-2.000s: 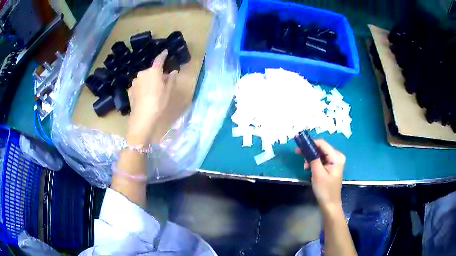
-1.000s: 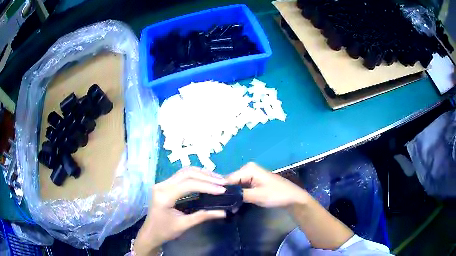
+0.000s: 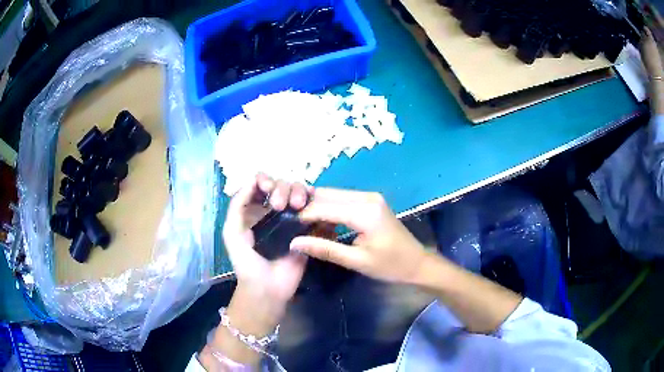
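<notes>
My left hand (image 3: 262,247) is curled round a black cylinder (image 3: 277,231) in front of me, near the bench's front edge. My right hand (image 3: 364,236) meets it from the right, its thumb and fingers on the cylinder's near end. The fingers hide much of the cylinder and whether another part is in it. A heap of white flat pieces (image 3: 280,138) lies just beyond my hands. Behind it the blue bin (image 3: 291,79) holds narrower black parts (image 3: 291,36). Several loose black cylinders (image 3: 102,182) lie on the lined tray (image 3: 138,243) at the left.
Cardboard sheets (image 3: 502,87) at the upper right bear a dense mass of black cylinders (image 3: 539,29). Another person's hand (image 3: 650,57) and sleeve (image 3: 633,185) are at the right edge. A blue crate (image 3: 36,352) is at the lower left. The bench edge curves across below.
My left hand has left the tray, and both hands have met on a black cylinder; they now sit higher, closer to the white heap. The view has shifted right. Another person's hand has appeared.
</notes>
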